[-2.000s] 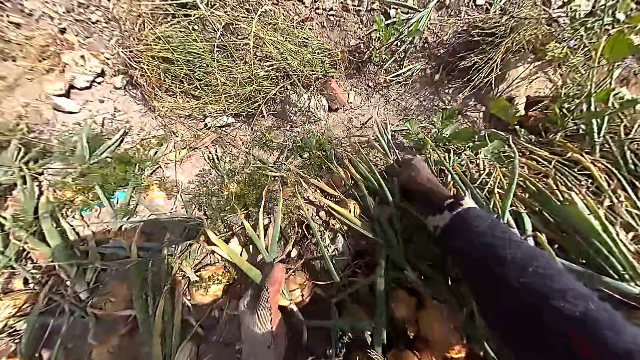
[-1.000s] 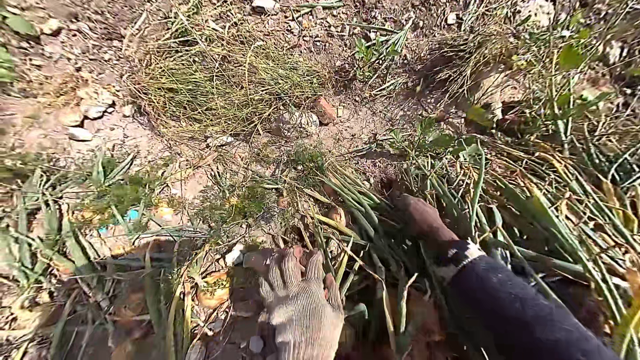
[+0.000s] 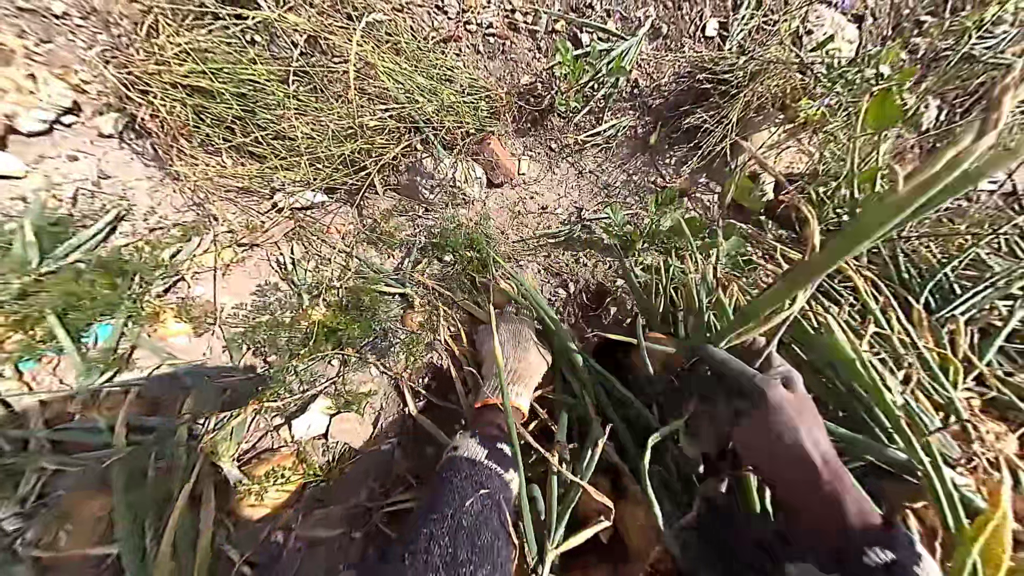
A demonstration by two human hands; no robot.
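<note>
My left hand (image 3: 512,356), in a knitted glove with an orange cuff edge, reaches down into stems and leaves at the middle; its fingertips are hidden there. Beside it on the right lie long green onion leaves (image 3: 596,380). My right hand (image 3: 780,416), bare, is closed around the base of green onion leaves (image 3: 864,224) that stick up to the right, partly blurred. Between the hands is dark soil in shadow, with a round orange-brown shape, likely a bulb (image 3: 644,348).
A heap of cut thin stems (image 3: 312,96) lies at the upper left. A reddish stone (image 3: 498,160) and a pale rock (image 3: 444,178) sit behind the hands. More onion leaves (image 3: 872,384) spread at right; orange-brown bulbs (image 3: 268,480) show at lower left.
My left hand has moved forward, into the plants at the middle. My right hand has come back toward me and to the right, now with green leaves in it.
</note>
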